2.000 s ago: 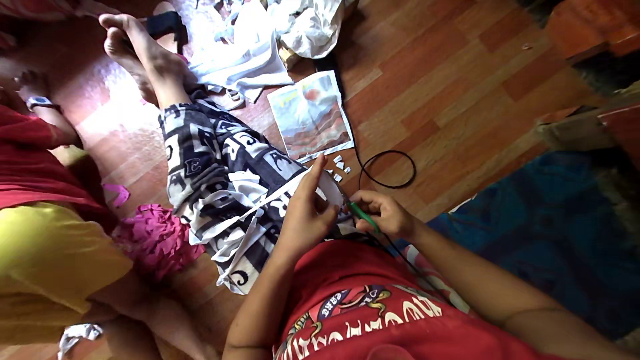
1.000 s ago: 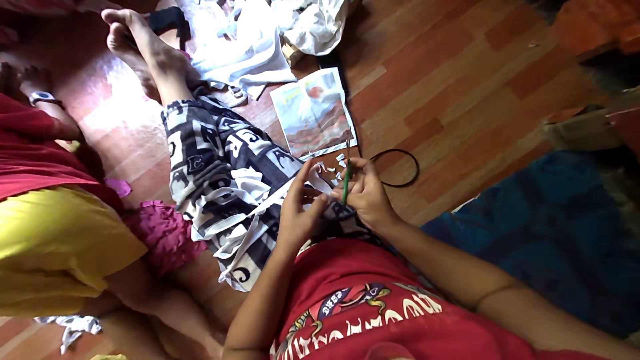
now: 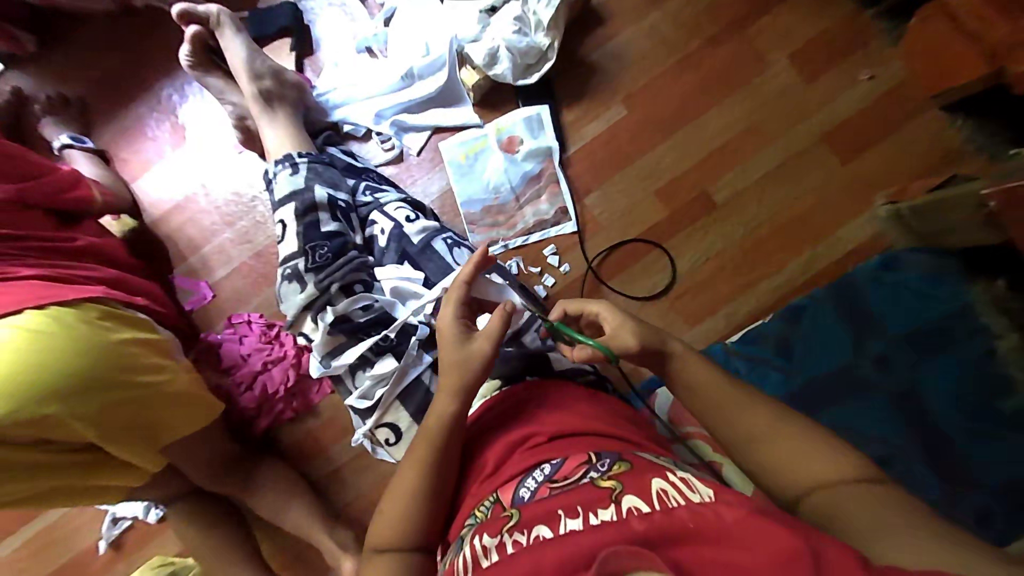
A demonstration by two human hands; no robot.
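My right hand [image 3: 600,330] holds green-handled scissors [image 3: 580,340], their dark blades pointing up and left toward my left hand [image 3: 472,320]. White cloth shows at the fingers of my left hand, its thumb and forefinger spread around it; the exact grip is partly hidden. Long white cloth strips [image 3: 376,320] lie across my lap on black-and-white patterned trousers [image 3: 320,216]. Small white cut pieces [image 3: 550,280] are scattered on the floor just beyond the scissors. A printed plastic bag or sheet [image 3: 512,180] lies flat beyond them.
A black cord [image 3: 632,296] loops on the wooden floor. White cloth [image 3: 400,80] and a white plastic bag [image 3: 520,40] lie near my feet. A person in yellow shorts [image 3: 88,400] sits at left beside a crumpled pink cloth pile [image 3: 260,372]. Blue fabric [image 3: 864,384] spreads at right.
The scissors were upright between both hands one second ago; they now slant up and left. My right hand has moved down and away from the floor sheet.
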